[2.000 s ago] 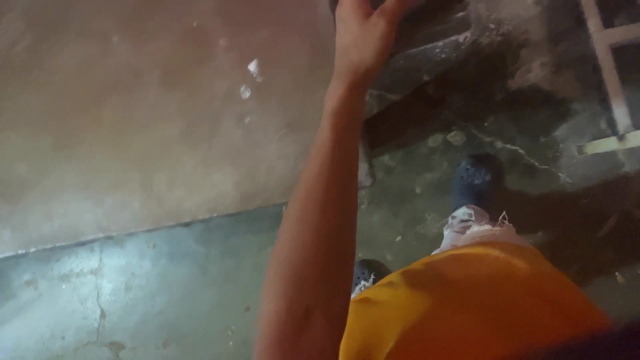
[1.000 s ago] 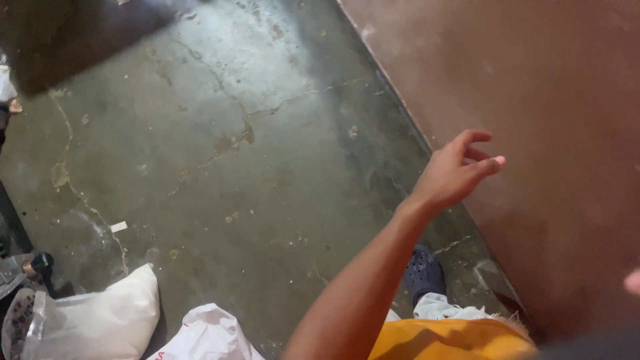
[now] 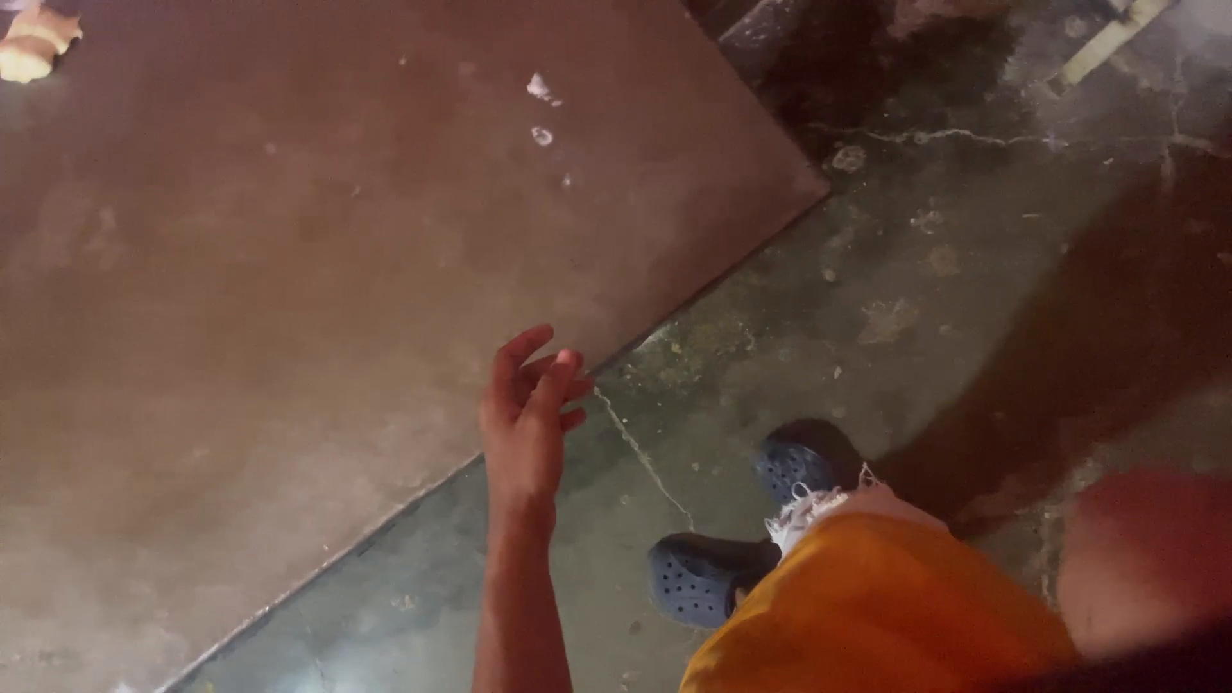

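Note:
My left hand (image 3: pixel 534 399) reaches up from the bottom centre, its fingers apart and loosely bent, holding nothing. It hovers over the edge of a smooth brown raised surface (image 3: pixel 385 241); whether it touches the surface cannot be told. Below and to the right, my feet in dark blue perforated clogs (image 3: pixel 695 577) stand on a worn greenish concrete floor (image 3: pixel 828 327). An orange garment (image 3: pixel 866 616) and frayed whitish cloth cover my body and legs. A blurred skin-toned shape (image 3: pixel 1136 568) at the lower right is very near the camera; whether it is my right hand or arm is unclear.
A yellowish lumpy object (image 3: pixel 37 43) lies at the upper left corner of the brown surface's visible part. Small white bits (image 3: pixel 542 91) lie on that surface. A pale bar (image 3: pixel 1112 43) is at the top right. Cracks and shadows cross the floor.
The view has swung widely. White bags on the floor, seen one second ago, are out of view. My left hand stays in the air with its fingers apart.

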